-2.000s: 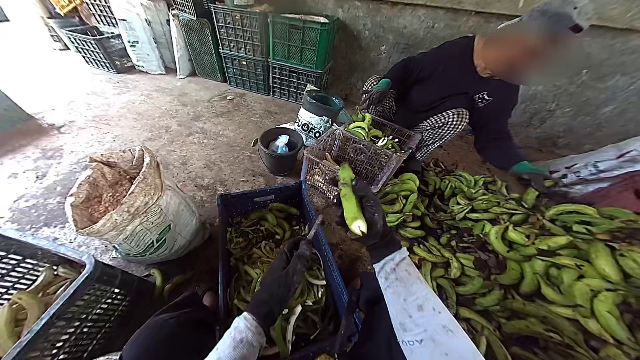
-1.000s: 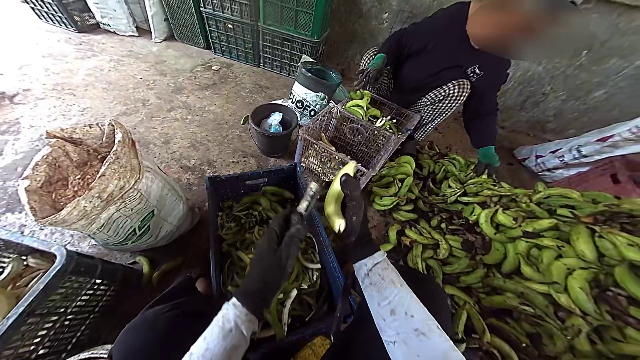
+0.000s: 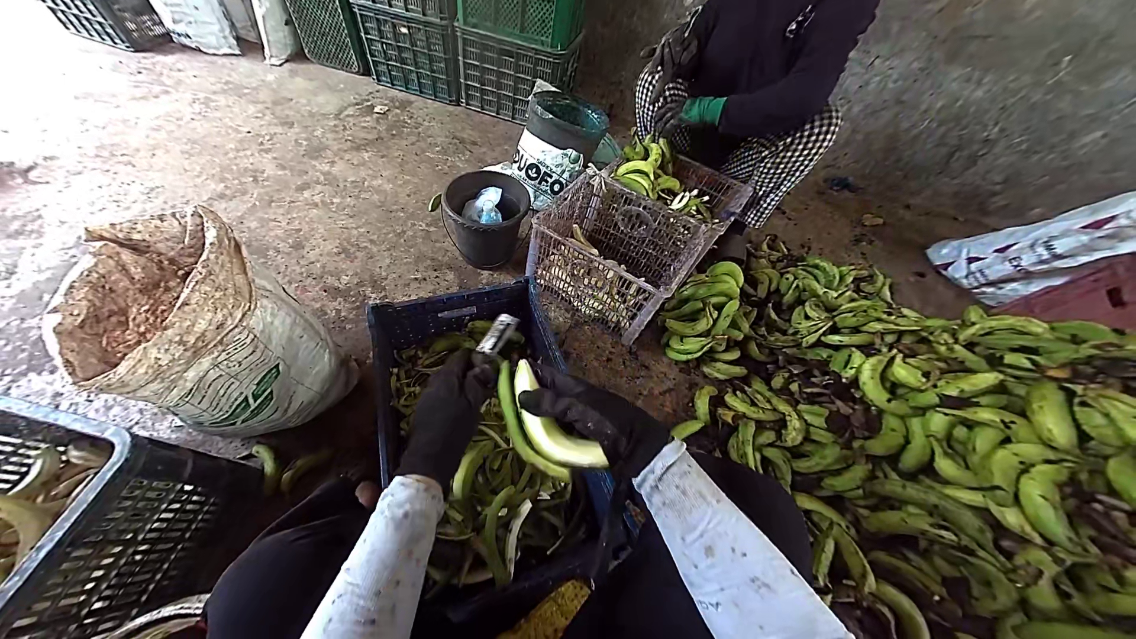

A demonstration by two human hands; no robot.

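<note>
My left hand point(image 3: 453, 404), in a dark glove, grips a small peeling tool point(image 3: 497, 335) whose metallic end points up and away. My right hand point(image 3: 599, 417), also in a dark glove, holds a partly peeled green plantain or banana point(image 3: 559, 437), its pale flesh bared. A long strip of green peel point(image 3: 517, 426) runs alongside the fruit, between the two hands; whether it is still attached is unclear. Both hands are over a dark blue plastic crate point(image 3: 444, 311) holding many green peels point(image 3: 493, 497).
Green fruit point(image 3: 967, 435) lies heaped at right. Ahead are a mesh crate point(image 3: 612, 266) with peeled pieces and green fruit, a black bucket point(image 3: 484, 217) and a larger bucket point(image 3: 568, 124). A person point(image 3: 763, 89) crouches behind. At left are a woven sack point(image 3: 240, 355) and black crate point(image 3: 133, 524).
The fruit in my right hand shows more pale flesh than two seconds ago, and a peel strip now hangs beside it. The other person's gloved hand has left the heap and is near the knees.
</note>
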